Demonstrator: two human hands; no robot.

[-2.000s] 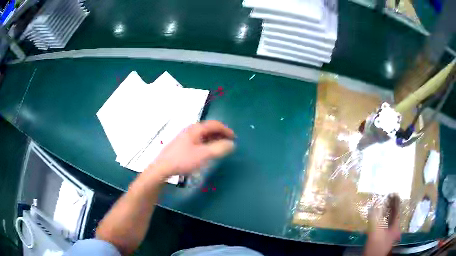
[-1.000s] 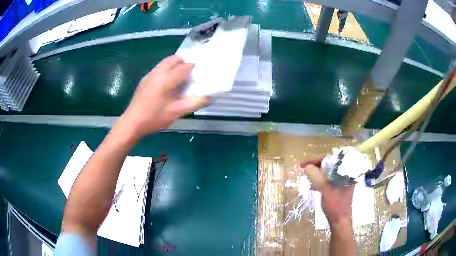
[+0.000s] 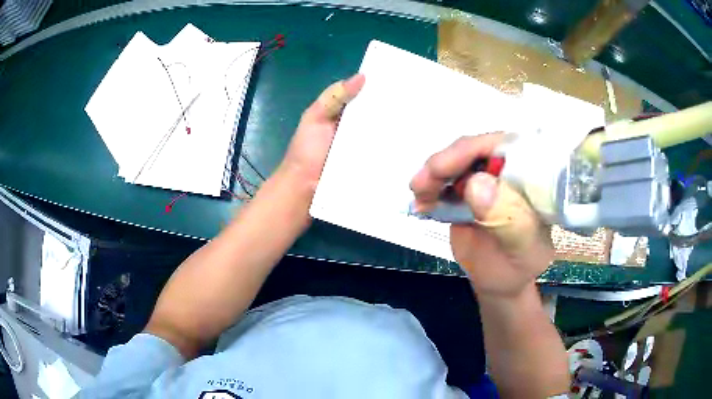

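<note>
My left hand (image 3: pixel 316 136) holds a white square back housing (image 3: pixel 390 125) by its left edge, above the bench. Its dark hole does not show. My right hand (image 3: pixel 488 203) grips the glue dispensing gun (image 3: pixel 617 187), a gray-white block, with red showing between the fingers. The nozzle end is over the lower part of the housing; whether it touches is not clear. The pale yellow hose (image 3: pixel 671 128) runs off right. Wired laminates (image 3: pixel 172 125) lie in a fanned stack at left, white side up, with dark leads and red ends.
Brown glue-smeared cardboard (image 3: pixel 484 51) lies behind and under the housing, with a white sheet (image 3: pixel 558 101) on it. A clear bottle with a rag (image 3: pixel 683 234) is at far right. A bin with white items (image 3: pixel 62 273) stands at lower left. A taped post (image 3: pixel 605 31) rises at upper right.
My left hand has brought a housing from the back stack to the front of the bench. My right hand has lifted the gun from the cardboard and moved it over the housing.
</note>
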